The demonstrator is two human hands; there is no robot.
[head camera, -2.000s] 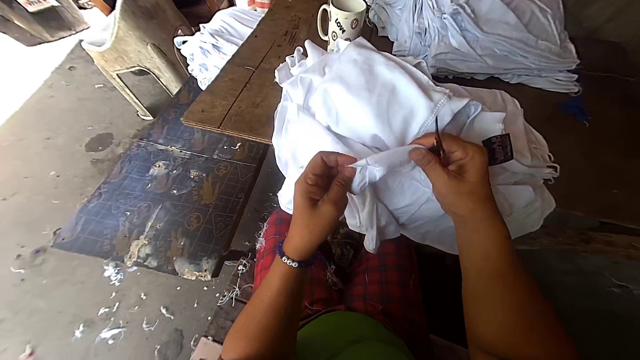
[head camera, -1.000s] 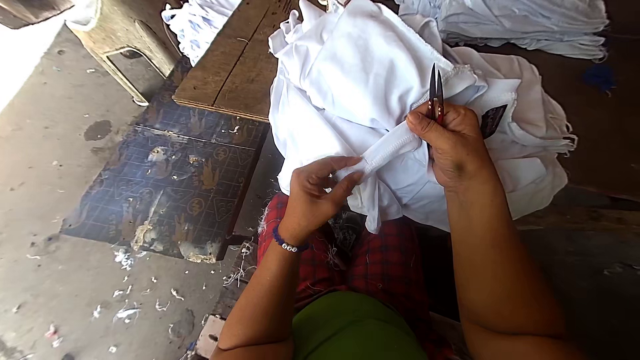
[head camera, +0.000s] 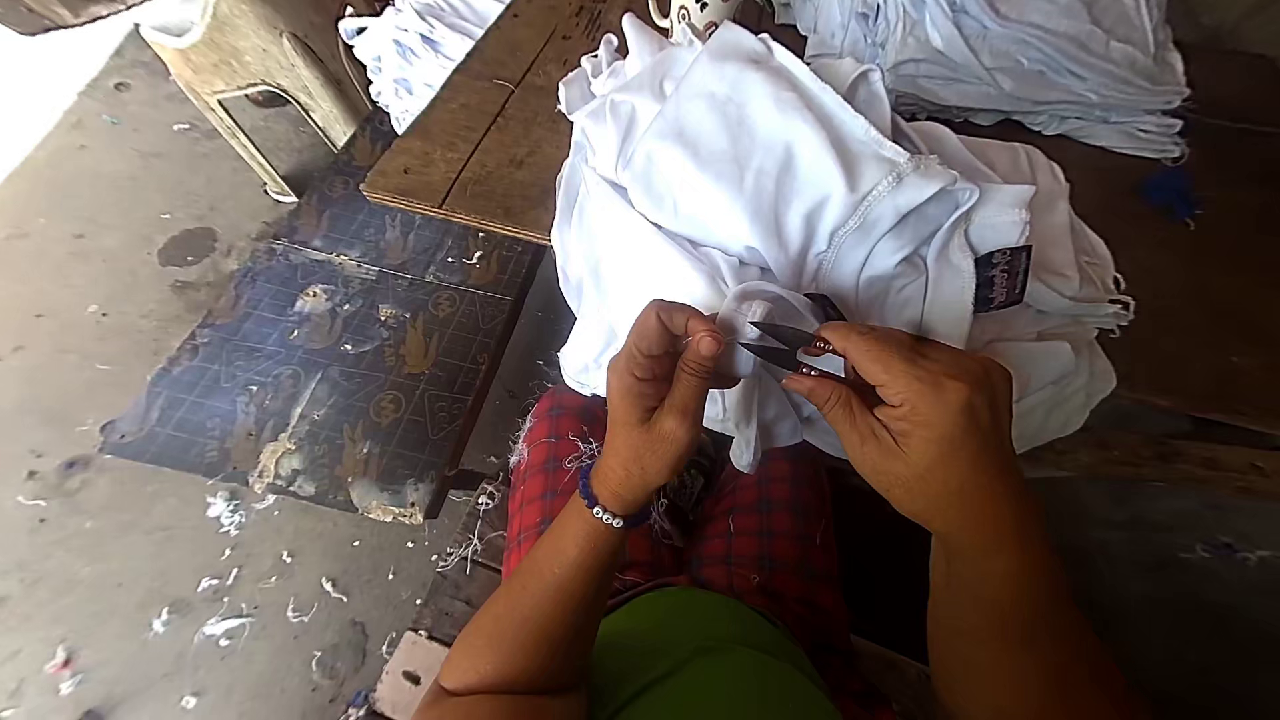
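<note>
A heap of white sewn garments lies over the table edge and hangs toward my lap. My left hand pinches the edge of the white cloth, and a fine thread shows near its thumb and forefinger. In my right hand is a pair of thread snips, held between thumb and fingers. The dark blades stand apart and point left at my left fingertips, in front of the cloth. A dark label is sewn on the garment to the right of the snips.
Behind the heap stand a patterned mug and a stack of white cloth. A wooden board is at left, with a plastic chair beyond it. A dark printed panel lies lower left; thread scraps litter the floor.
My right hand has turned the snips from upright to pointing left, and their blades are now apart. The strip of cloth stretched between my hands one second ago is now bunched at my left fingers.
</note>
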